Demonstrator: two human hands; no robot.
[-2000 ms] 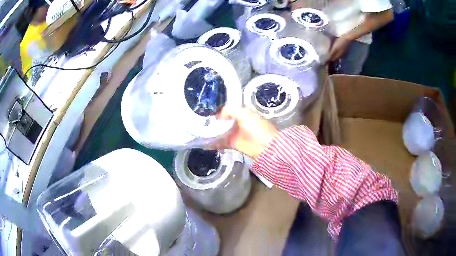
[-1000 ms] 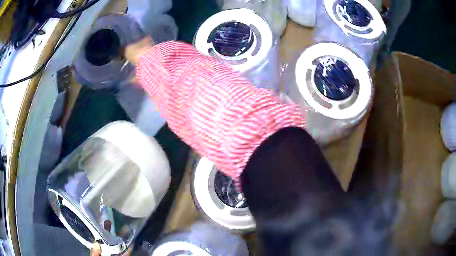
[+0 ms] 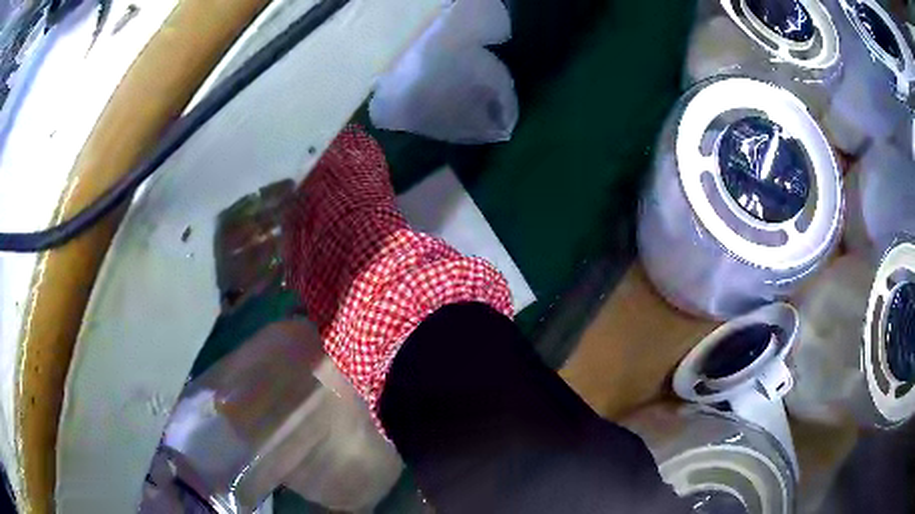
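My right arm, in a red-and-white checked sleeve [image 3: 401, 271] and a dark cover, reaches up and left. My right hand is hidden beyond the sleeve, at the shelf edge. My left hand is not in view. A blurred clear lamp unit with a pale band [image 3: 326, 442] lies at the lower left, partly behind the arm. A clear-bodied lamp unit [image 3: 757, 181] with a white ring and dark centre stands at the right. Below it, a smaller white ring piece with a dark centre [image 3: 737, 351] sits tilted beside another clear unit [image 3: 727, 462].
The pale shelf [image 3: 140, 301] with a tan edge and a black cable [image 3: 171, 136] curves along the left. White foam bags [image 3: 446, 85] lie at the top. A flat whitish piece [image 3: 472, 236] lies on the dark green belt [image 3: 592, 131]. More ringed units [image 3: 898, 331] stand at the right.
The view has moved closer to the shelf. My right hand held a unit at the upper left and is now hidden. My left fingertips, earlier at the clear unit's lower end, are out of view.
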